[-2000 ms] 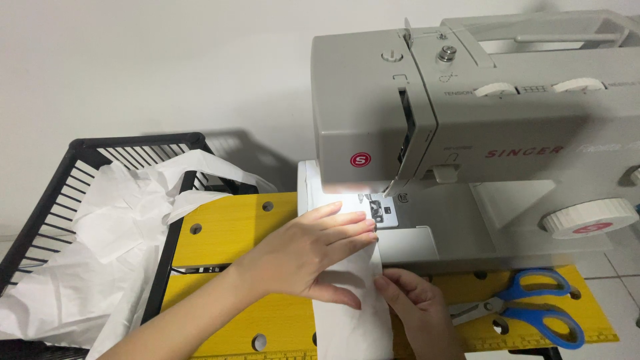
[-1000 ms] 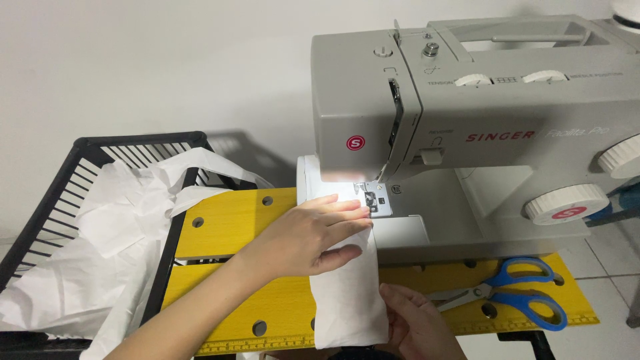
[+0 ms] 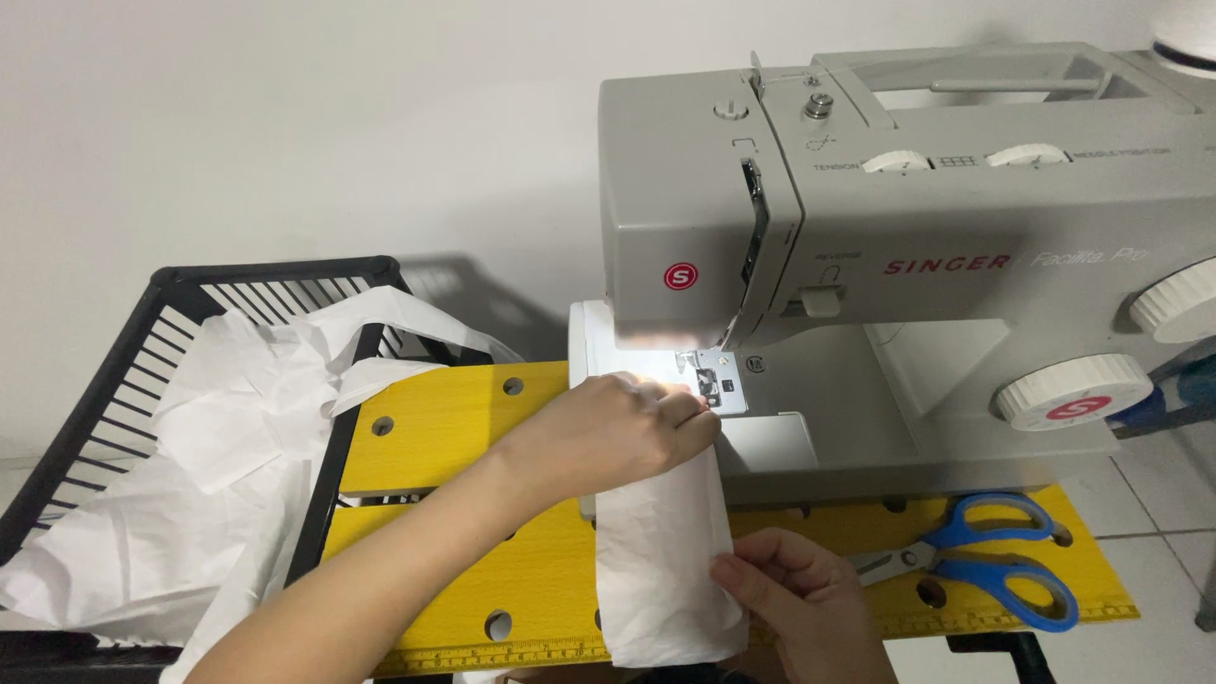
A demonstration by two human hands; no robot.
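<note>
A strip of white fabric (image 3: 662, 570) runs from the needle area of the grey Singer sewing machine (image 3: 693, 209) over the front edge of its bed. My left hand (image 3: 636, 427) lies on the fabric just in front of the presser foot (image 3: 686, 366), fingers curled, its fingertips partly hidden. Lower down, my right hand (image 3: 793, 589) pinches the strip's right edge between thumb and fingers. The machine's lamp lights the needle plate (image 3: 727, 380) and the cloth beside it.
Blue-handled scissors (image 3: 993, 560) lie right of my right hand on the yellow perforated board (image 3: 456, 551), which has a ruler scale along its front. A black slatted basket (image 3: 142, 370) with crumpled white fabric (image 3: 237, 408) stands at the left. White dials (image 3: 1073, 391) are on the machine's right side.
My left hand has gone from lying flat with spread fingers to curled fingers near the presser foot. My right hand stays at the strip's right edge. The view has shifted slightly.
</note>
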